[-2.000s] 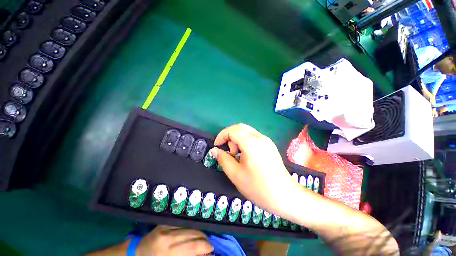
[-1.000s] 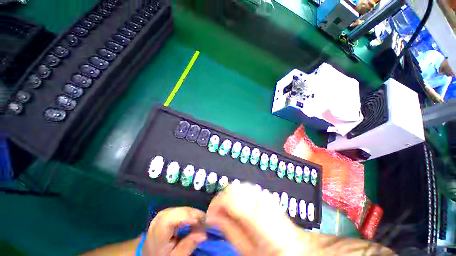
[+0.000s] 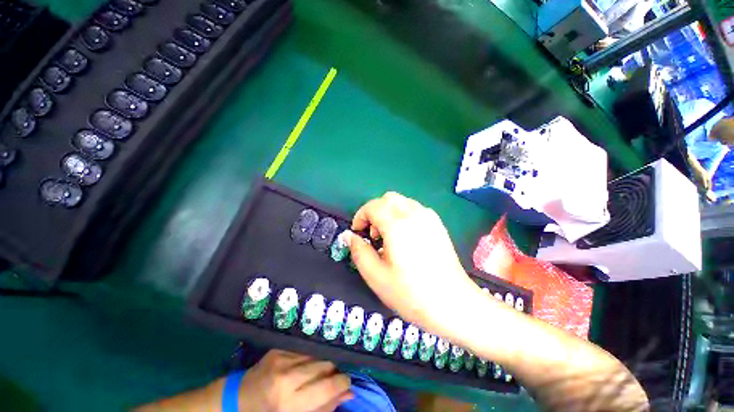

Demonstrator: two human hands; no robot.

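Note:
A black foam tray (image 3: 278, 269) lies in front of me. Its near row holds housings with green-and-white circuit boards (image 3: 286, 308). The far row has two dark housings (image 3: 305, 227) at its left end. My right hand (image 3: 410, 257) reaches over the tray, thumb and fingertips on a circuit board (image 3: 340, 245) at the housing just right of them. My hand hides part of the far row. My left hand (image 3: 294, 385), with a blue wrist band, is at the tray's near edge, fingers curled; whether it holds anything is hidden.
A large black tray of dark housings (image 3: 129, 103) stands at the left. Red bubble wrap (image 3: 547, 294) lies right of the tray. Behind are a cloth-covered fixture (image 3: 555, 173) and a white fan unit (image 3: 672, 225). Yellow tape (image 3: 302, 123) marks the green mat. A person sits at the far right.
My right hand has moved from beside my left hand at the near edge to the far row. Three dark housings showed there before; now two do. The view has shifted slightly.

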